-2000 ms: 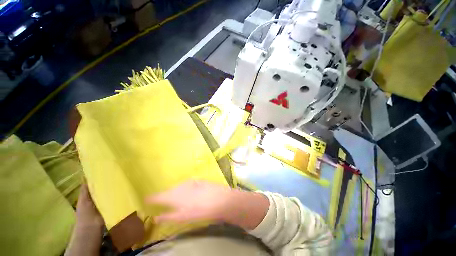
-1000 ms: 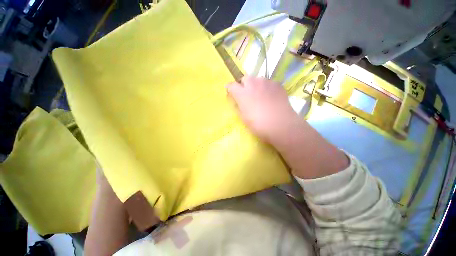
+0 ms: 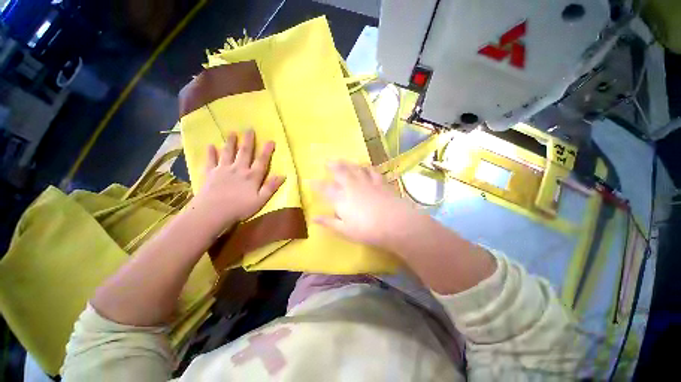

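A yellow bag body lies in front of me, with one side folded over onto it. The folded part carries two dark brown trim bands, one at its far end and one at its near end. My left hand is spread flat on the folded part between the bands. My right hand rests on the bag's right part, fingers apart, slightly blurred. Thin yellow straps stick out at the bag's right side toward the machine. The bag's underside is hidden.
The white sewing machine head stands at upper right, over a yellow-taped clamp frame on a pale blue plate. More yellow bag pieces lie at left. A yellow fringe bundle shows behind the bag.
The bag's left side has been folded over to the right, bringing the brown bands on top. My left hand has come from the bag's lower left edge onto the fold. My right hand has moved down off the edge.
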